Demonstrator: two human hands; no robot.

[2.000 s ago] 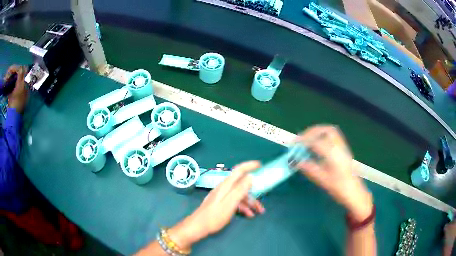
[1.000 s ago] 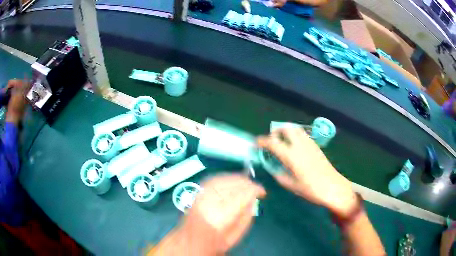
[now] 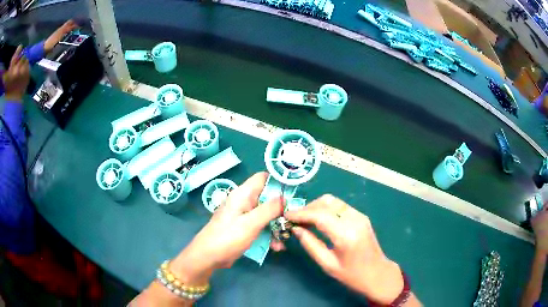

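A turquoise fan unit (image 3: 292, 157) is in front of me, its round spoked head up and its open handle running down between my hands. My left hand (image 3: 231, 225) is shut on the handle near the neck. My right hand (image 3: 339, 240) pinches a small dark and metallic circuit board (image 3: 281, 228) over the handle. Thin dark and reddish wires run from the neck to the board. My fingers hide part of the handle. Another fan unit (image 3: 219, 195) lies just left, partly behind my left hand.
Several waiting fan units (image 3: 167, 187) lie at left. A pale rail (image 3: 354, 163) divides bench and belt; fan units (image 3: 331, 102) lie on the belt. Small metallic parts (image 3: 490, 280) are at lower right. A black machine (image 3: 72, 81) and a worker's blue sleeve (image 3: 13, 162) are at left.
The fan unit in my hands has turned from blurred and sideways to head up. My right hand has moved down to the circuit board. The belt's fan units have shifted left.
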